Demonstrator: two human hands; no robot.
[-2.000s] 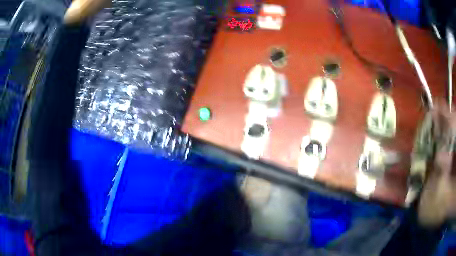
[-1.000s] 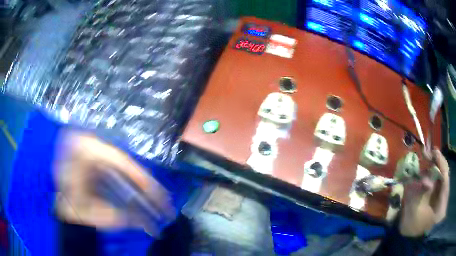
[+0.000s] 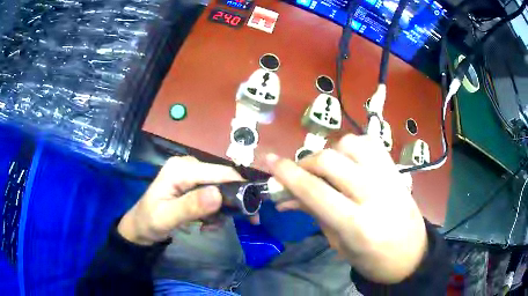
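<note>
My left hand (image 3: 182,199) holds a short dark cylinder with a silver rim, likely a car charger (image 3: 234,198), its round end turned to the right. My right hand (image 3: 359,202) holds a pale cable plug (image 3: 279,191) in its fingertips, its metal tip at the charger's rim; I cannot tell whether it is inserted. Both hands are over the front edge of the red-brown test box (image 3: 202,87). Round test sockets (image 3: 244,136) and off-white AC sockets (image 3: 263,88) run along the box; my right hand hides part of the row.
Shiny clear blister trays (image 3: 69,69) are at the left, above a blue bin (image 3: 69,202). A blue display screen (image 3: 370,23) stands behind the box. Black and white cables hang over the box's right part. A cream tape roll (image 3: 468,74) lies on the green surface at right.
My left hand has moved right from the blue bin area with the charger. My right hand has moved left from the box's right end, bringing the plug to the charger. The view has shifted and sharpened.
</note>
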